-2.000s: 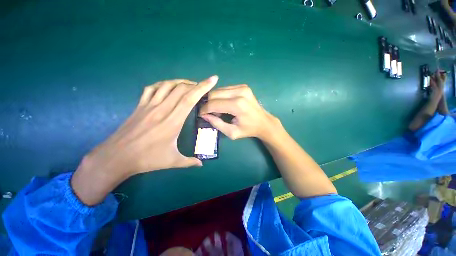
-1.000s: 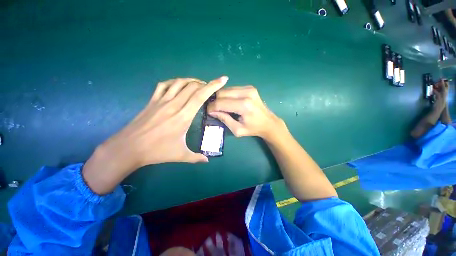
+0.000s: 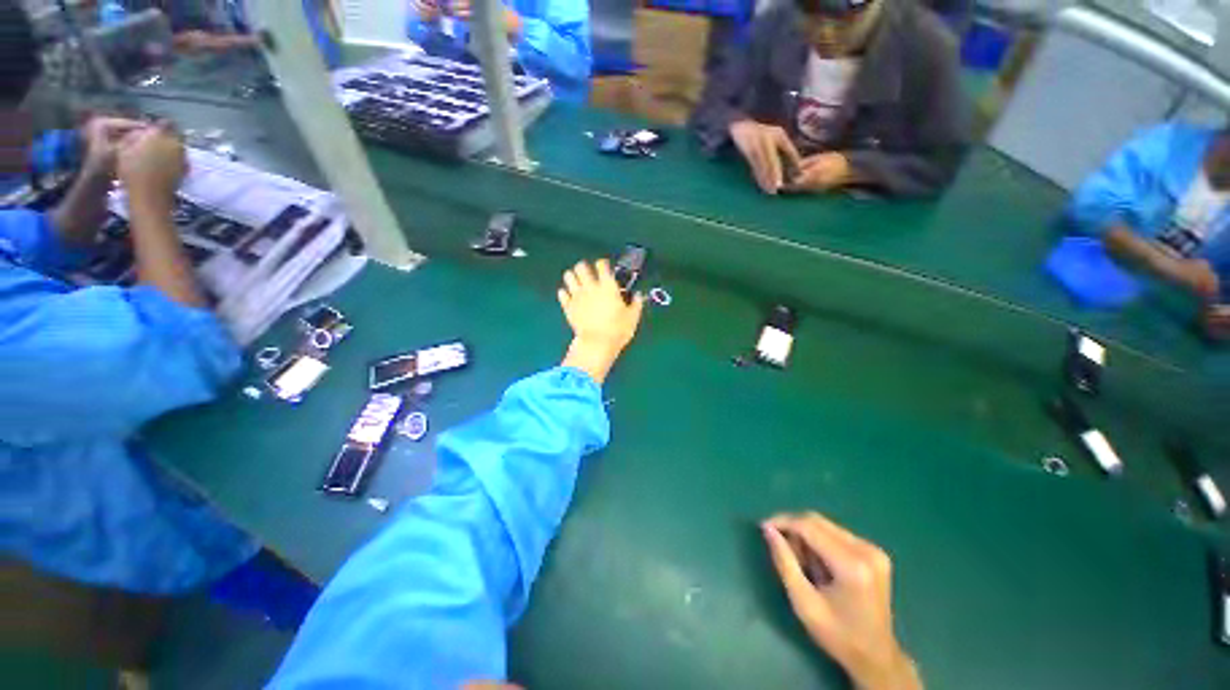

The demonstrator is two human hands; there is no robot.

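Observation:
My left hand (image 3: 600, 313) is stretched out to a dark part-built phone (image 3: 630, 264) near the low ledge at the bench's middle. Its fingers lie against the phone's left side and cover its lower end; whether they grip it is unclear. A pale oval ring (image 3: 660, 297) lies just right of this phone. My right hand (image 3: 839, 593) is at the lower right above the mat, thumb and fingers curled close together. A dark patch shows between them; I cannot tell if it is a part or shadow.
Phones with rings lie at left (image 3: 362, 442), and more at right (image 3: 1099, 445). Single phones stand apart at the back (image 3: 776, 337). A worker's blue sleeves (image 3: 108, 337) and a stacked tray (image 3: 236, 229) are at left. A white post (image 3: 337, 148) rises beyond. People sit opposite.
The view has swung left and up. The hands have parted: the left reaches forward to a phone, the right stays nearer. The phone with the white patch is no longer between them.

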